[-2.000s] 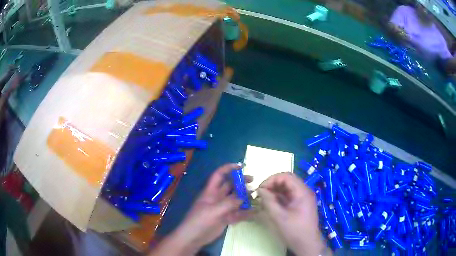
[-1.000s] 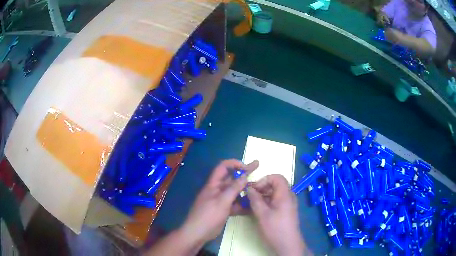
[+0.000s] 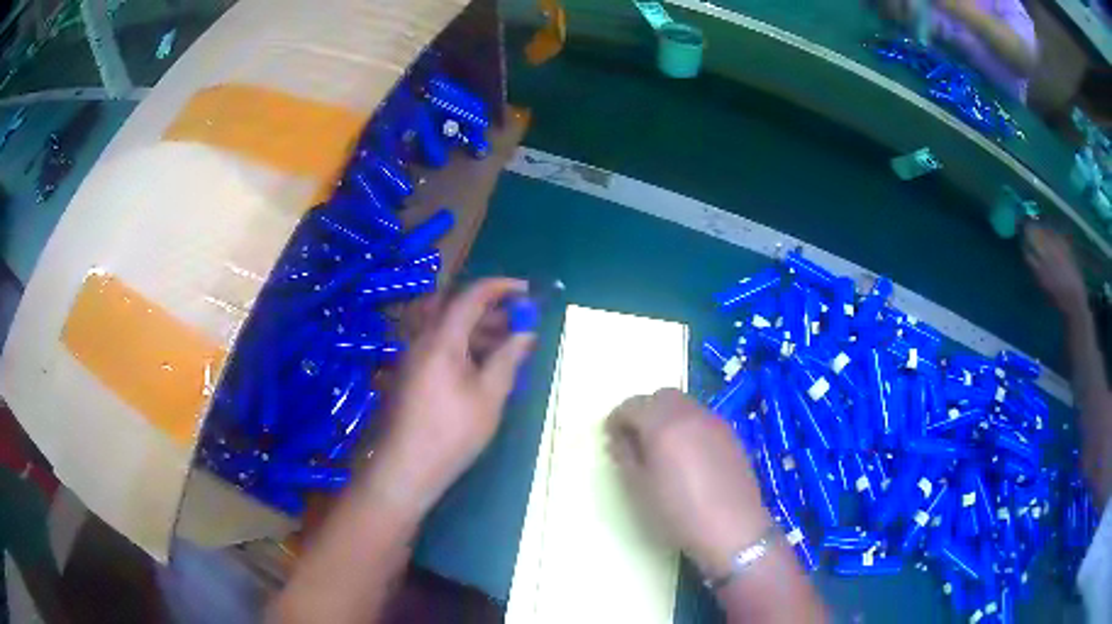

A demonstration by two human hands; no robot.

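My left hand (image 3: 457,384) holds a blue cylinder (image 3: 523,315) between thumb and fingers, over the bench beside the carton's opening. The hand and cylinder are blurred. My right hand (image 3: 683,469) lies over the long pale sticker sheet (image 3: 598,549), its fingertips bent down at the sheet's middle. Whether they pinch a small sticker cannot be seen. The pile of blue cylinders (image 3: 880,414), many with small white spots, lies to the right of the sheet. More blue cylinders (image 3: 366,293) fill the tipped carton (image 3: 159,219) at left.
A pale metal rail (image 3: 659,201) runs along the bench's far side. Teal plastic parts (image 3: 679,51) lie on the line beyond. Another person's arm (image 3: 1067,287) reaches in at the right edge, beside the pile. A person in a pale purple top (image 3: 994,31) is at the upper right.
My hands, together over the sheet before, are now apart. My left hand has moved left and up with a blue cylinder; my right hand is on the sheet. Another person's arm has appeared at right.
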